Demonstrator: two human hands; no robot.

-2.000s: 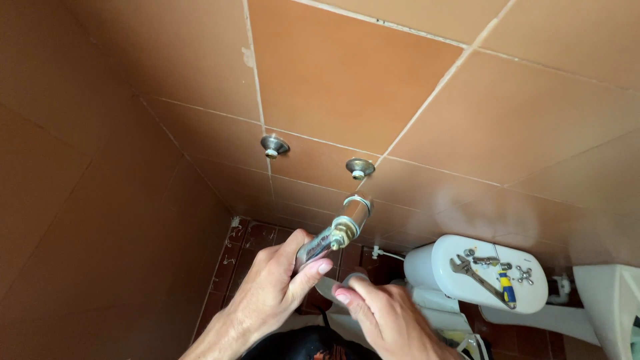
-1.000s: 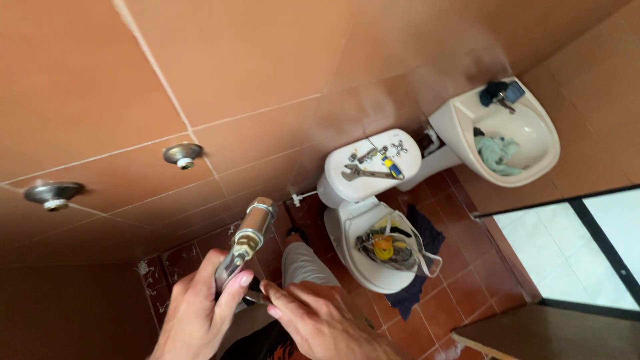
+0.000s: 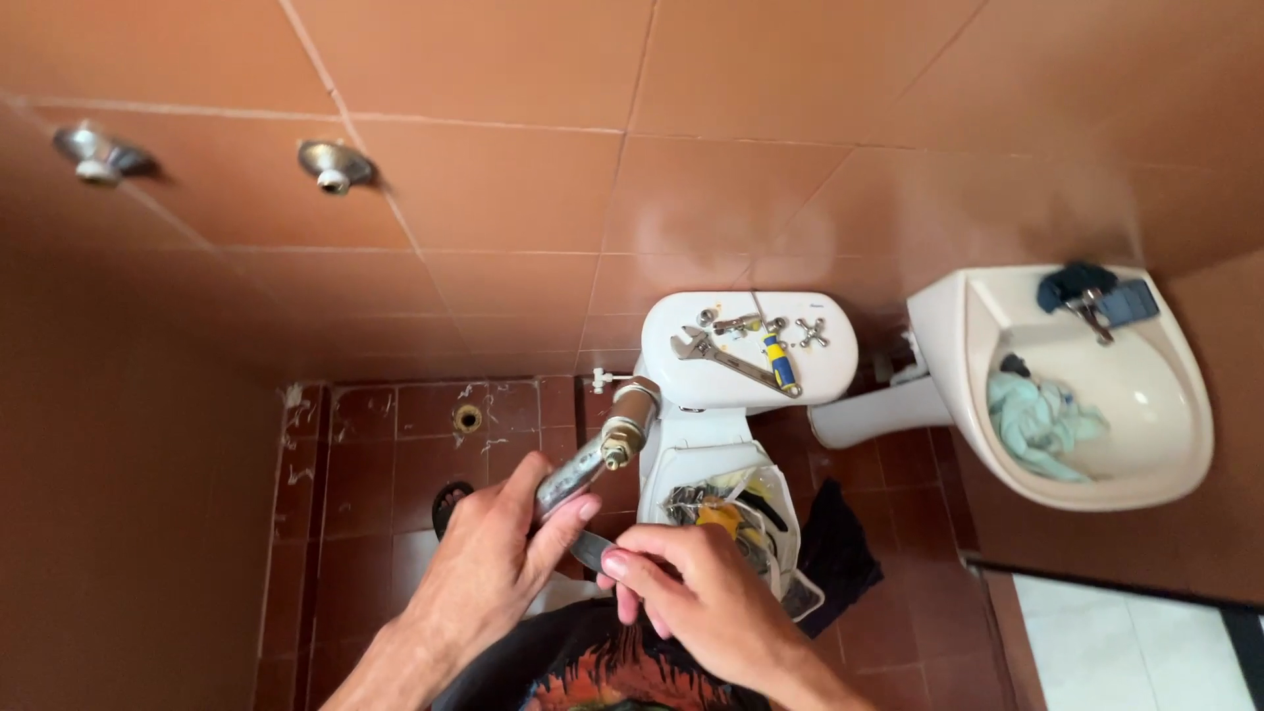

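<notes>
My left hand (image 3: 504,558) grips the pipe of a metal faucet body (image 3: 632,415), whose brass valve stem faces up toward me. My right hand (image 3: 691,592) pinches a flat dark grey strip (image 3: 590,549), perhaps tape or a blade, beside the pipe; its far end is hidden by my fingers. Two chrome wall flanges (image 3: 336,166) with short pipe ends stick out of the tiled wall. On the toilet tank lid (image 3: 820,370) lie an adjustable wrench (image 3: 726,360), a blue and yellow handled screwdriver (image 3: 778,363), a cross handle (image 3: 813,333) and small metal fittings.
A clear bag (image 3: 731,513) of mixed items rests on the toilet. A white sink (image 3: 1136,395) to the right holds a light green cloth (image 3: 1042,420). A dark cloth (image 3: 839,558) lies on the floor, and a floor drain (image 3: 467,418) is at the left.
The view has swung right and now takes in the toilet and sink. My left hand still holds the faucet body, and my right hand stays close beside it.
</notes>
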